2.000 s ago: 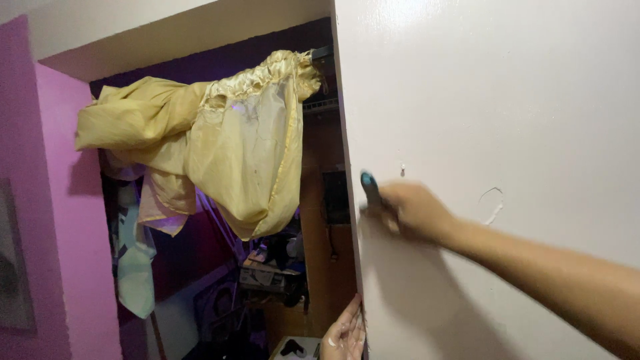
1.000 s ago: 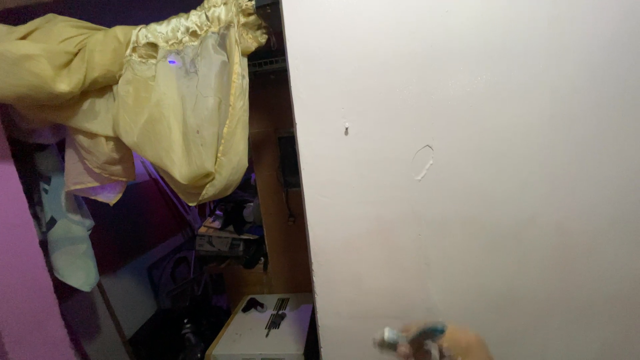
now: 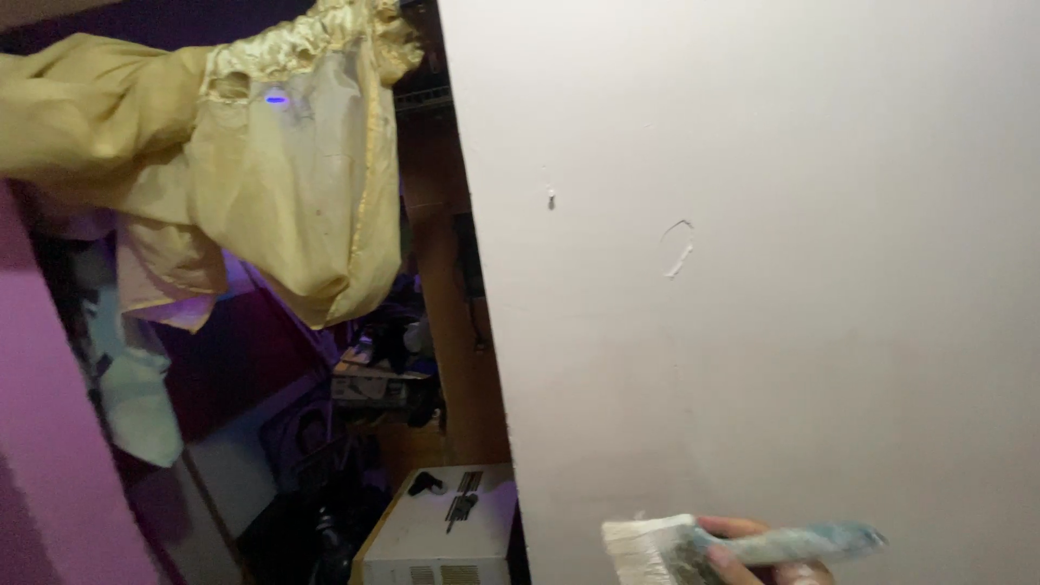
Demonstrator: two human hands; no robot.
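Note:
At the bottom right, my right hand (image 3: 751,561) grips a paintbrush (image 3: 650,552) by its blue, paint-smeared handle. White paint coats the bristles, which point left, close to the pale wall (image 3: 772,366). On that wall show a small hole (image 3: 552,199) and a curved crack with a chipped white mark (image 3: 680,250). My left hand is out of the frame.
A bunched yellow curtain (image 3: 292,187) hangs across the doorway left of the wall. Past it stand a white box-like unit (image 3: 447,520) with small dark items on top and a cluttered shelf (image 3: 378,386). A pink wall (image 3: 57,390) edges the left.
My right hand and the brush have moved down from the wall's left edge. My left hand, at that edge two seconds ago, has left the view.

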